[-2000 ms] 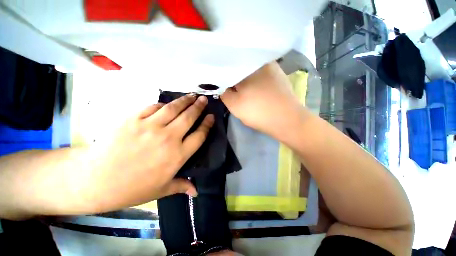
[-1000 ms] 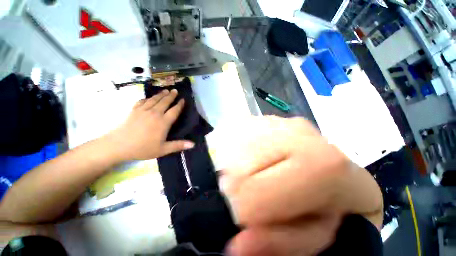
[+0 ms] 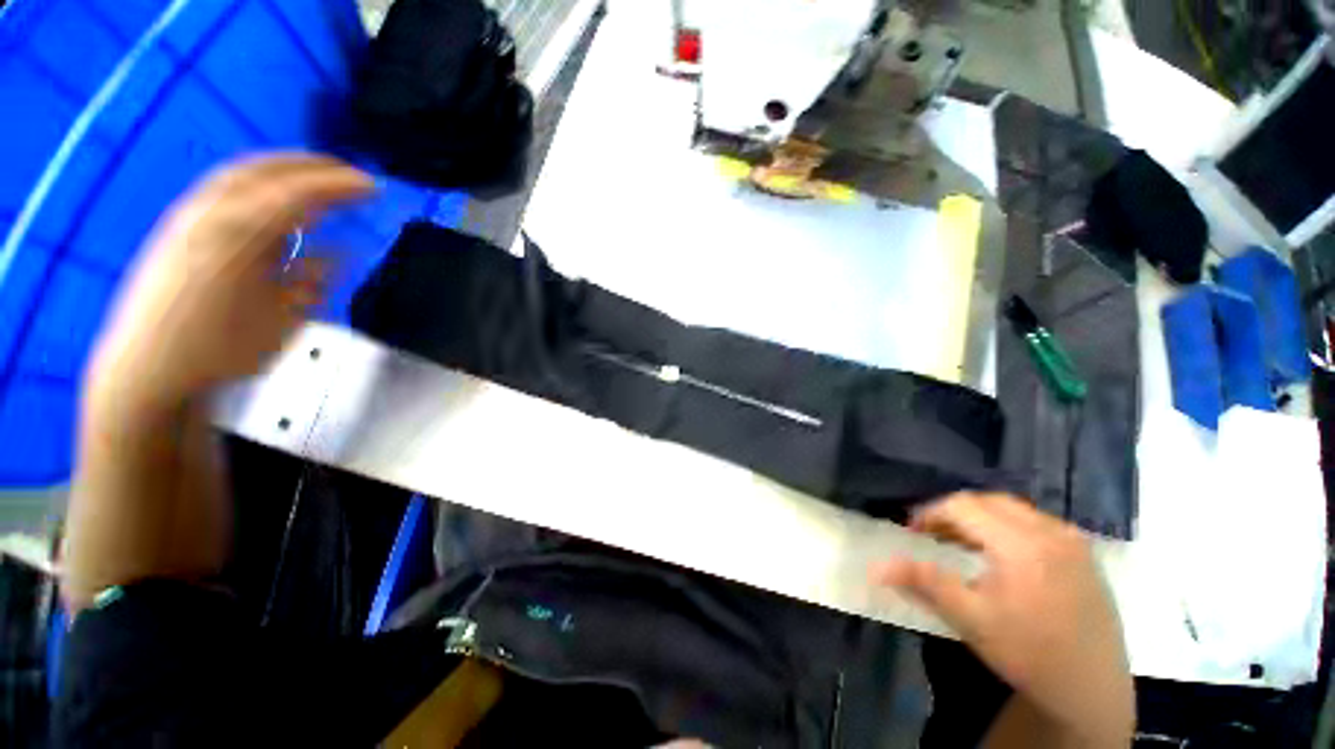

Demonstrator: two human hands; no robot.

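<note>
The black zipper panel [image 3: 747, 398] lies crosswise near the front edge of the pale table, with a silver zipper line [image 3: 754, 401] and small slider [image 3: 669, 373] near its middle. My left hand [image 3: 212, 278] is blurred, raised at the left beyond the panel's left end, with fingers apart; no held piece shows. My right hand [image 3: 1018, 578] is at the front edge beside the panel's right end, thumb and fingers apart, with nothing visible in it. The needle area [image 3: 791, 168] is behind the panel.
A large blue bin [image 3: 88, 176] is at the left, with a black bundle [image 3: 447, 95] above it. Green-handled snips [image 3: 1051, 359] lie at the right. Small blue bins [image 3: 1223, 344] and a black cloth item [image 3: 1149, 212] are farther right. Black cloth [image 3: 586, 629] covers my lap.
The panel has come away from the needle area and now lies crosswise nearer me. My left hand has left it and moved left; my right hand has moved down to the table edge. The view has shifted.
</note>
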